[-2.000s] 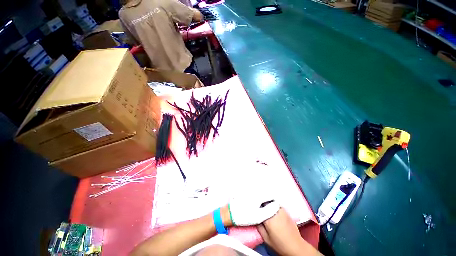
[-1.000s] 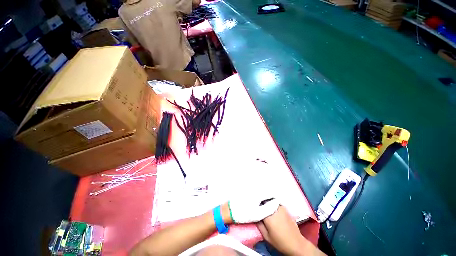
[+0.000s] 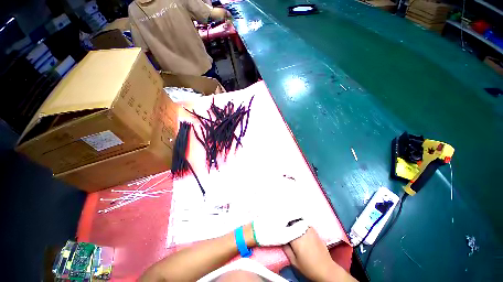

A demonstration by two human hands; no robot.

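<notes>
My left hand (image 3: 278, 230), in a white glove with a blue band at the wrist, rests at the sheet's front edge. It lies against my bare right hand (image 3: 300, 245), which it partly covers. The fingers of both are hidden or too blurred to tell, and no held thing shows. Beyond them, loose black leads (image 3: 223, 129) lie in a heap on the white sheet (image 3: 259, 182). A bundle of black leads (image 3: 181, 150) lies left of the heap, with one lead apart below it.
Cartons (image 3: 94, 121) stand at left. White strips (image 3: 135, 194) and green boards (image 3: 83, 261) lie on the red surface. On the green bench (image 3: 331, 110) at right are a yellow soldering gun (image 3: 427, 165) in its stand and a white power strip (image 3: 375, 216). A person (image 3: 171, 36) stands behind.
My hands have stayed in place. The other person's arm has shifted at the far end of the table. The view has moved very slightly.
</notes>
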